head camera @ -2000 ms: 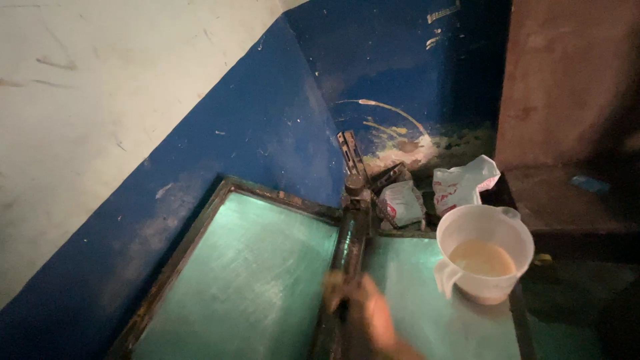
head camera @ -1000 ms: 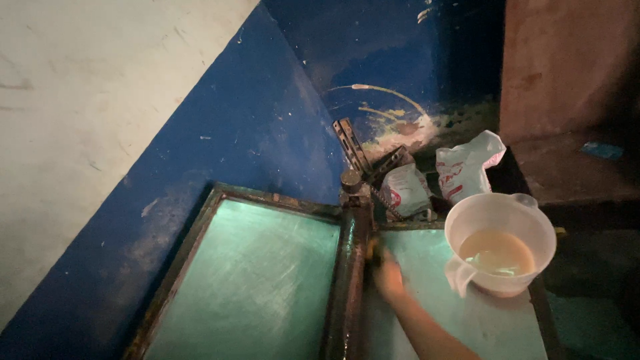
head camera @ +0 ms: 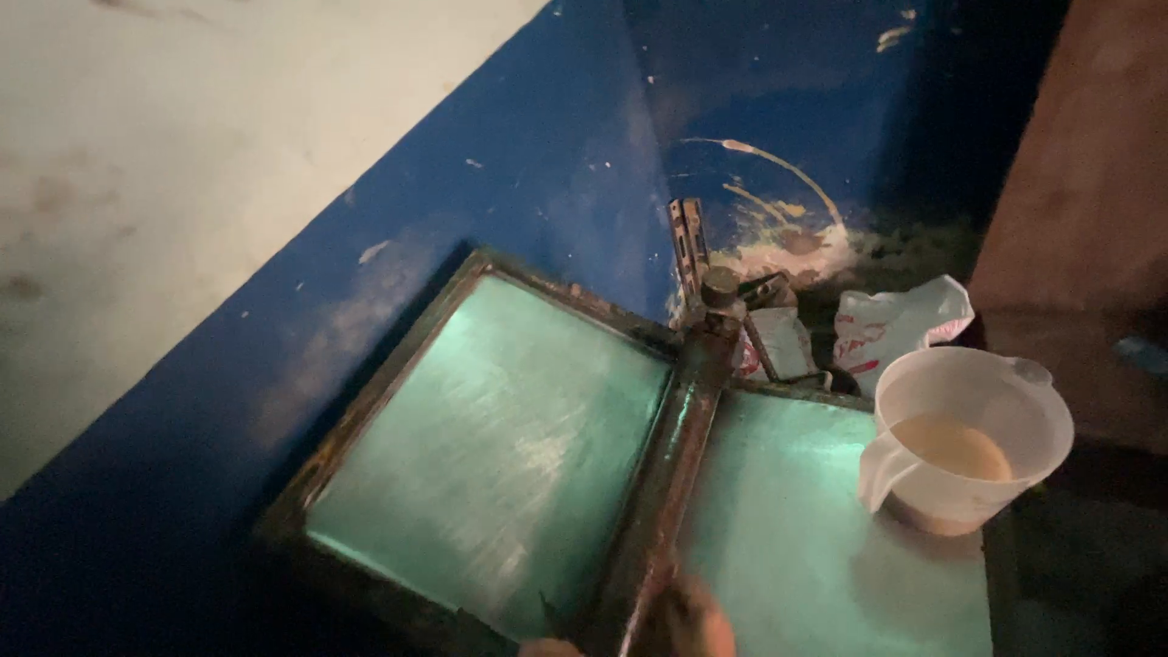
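Two framed translucent panels, lit green, lie side by side: the left panel (head camera: 493, 438) and the right panel (head camera: 785, 511). A dark metal bar with a round knob (head camera: 720, 286) runs between them. At the bottom edge my right hand (head camera: 689, 616), blurred, is around a dark thing beside the bar; what it is cannot be made out. Only a bit of my left hand (head camera: 550, 648) shows at the bottom, near a thin dark pointed thing. On the right panel stands a translucent plastic measuring jug (head camera: 972, 447) with cloudy beige liquid.
Behind the right panel are crumpled white plastic bags (head camera: 890, 324) and a slotted metal bracket (head camera: 689, 242). A blue and white wall (head camera: 511, 155) with paint splashes rises behind. A brown surface (head camera: 1049, 365) is at the right.
My right hand has moved down along the bar from beside its upper part, where it was a second ago. A bit of my left hand has come into view at the bottom.
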